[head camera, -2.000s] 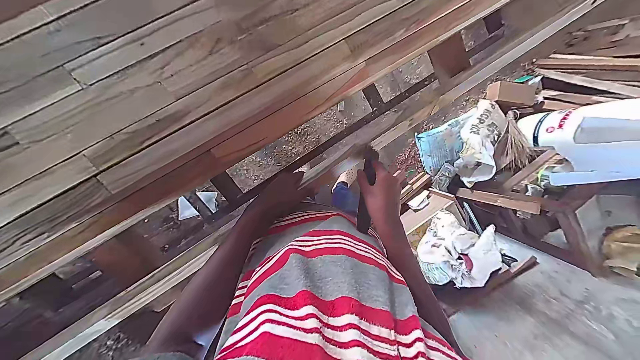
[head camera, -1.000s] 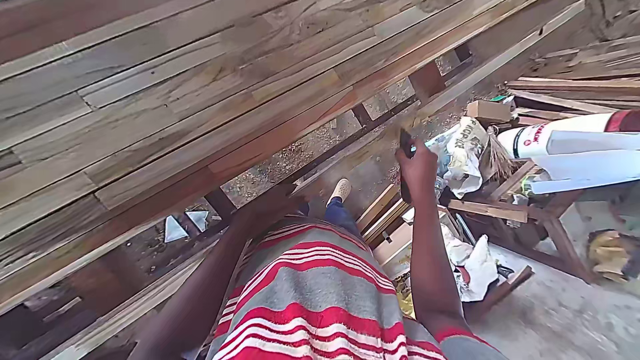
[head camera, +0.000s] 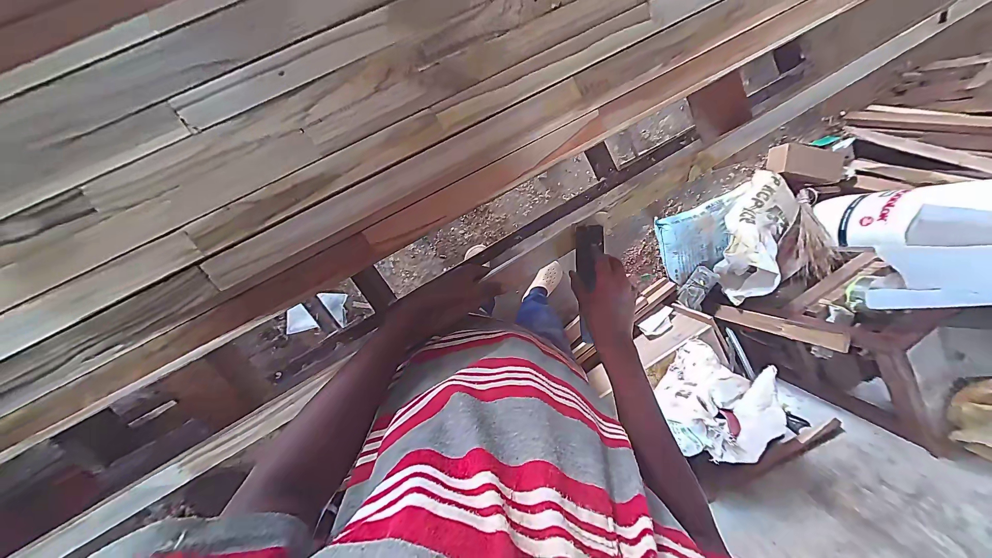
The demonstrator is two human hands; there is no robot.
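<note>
My right hand (head camera: 606,298) is closed around a dark, flat-ended tool (head camera: 589,252), whose exact kind I cannot tell, beside a long narrow wooden board (head camera: 542,236). My left hand (head camera: 446,298) rests at the near edge of that board, in front of my waist; its fingers are partly hidden, and whether they grip the board cannot be told. Beyond the board, across a gap, lies a large surface of joined wooden strips (head camera: 325,155), running diagonally over the upper left.
To the right, a wooden frame (head camera: 899,372) stands by white plastic bags (head camera: 717,399), a blue and white sack (head camera: 694,232), a cardboard box (head camera: 806,163) and a big white container (head camera: 914,225). Scrap wood (head camera: 922,120) is piled behind. Dark crosspieces (head camera: 601,160) span the gap.
Since one second ago my right hand has come back left and inward with the dark tool, toward the board. My left hand stays near the board's edge.
</note>
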